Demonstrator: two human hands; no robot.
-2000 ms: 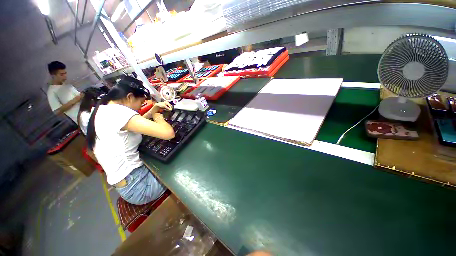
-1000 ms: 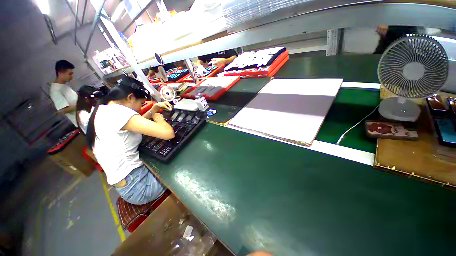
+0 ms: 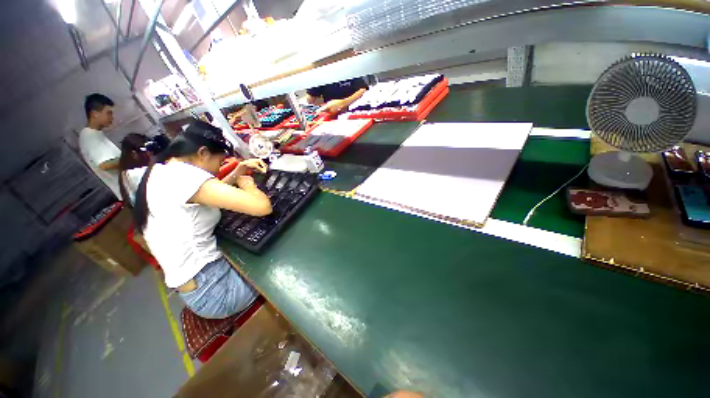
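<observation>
A sliver of skin shows at the bottom edge, probably part of my left hand (image 3: 405, 394); its fingers and anything in it are cut off. My right hand is out of the picture. Nearest in front is the shiny green bench top (image 3: 436, 299). A large flat white-and-grey board (image 3: 451, 167) lies behind it. A small round desk fan (image 3: 641, 110) stands at the right rear, with a flat red-and-pale patterned object (image 3: 609, 203) in front of its base.
A seated person (image 3: 183, 206) at left bends over a black compartmented tray (image 3: 272, 210). Red-orange trays (image 3: 401, 97) stand at the rear under a metal shelf (image 3: 545, 29). A brown board (image 3: 646, 249) holds a dark tray with phones (image 3: 695, 204), cut off at right.
The dark figure seen behind the fan one second ago is gone. Across the bench, a person's arm now reaches to the rear red trays. The skin patch at the bottom edge has hardly moved.
</observation>
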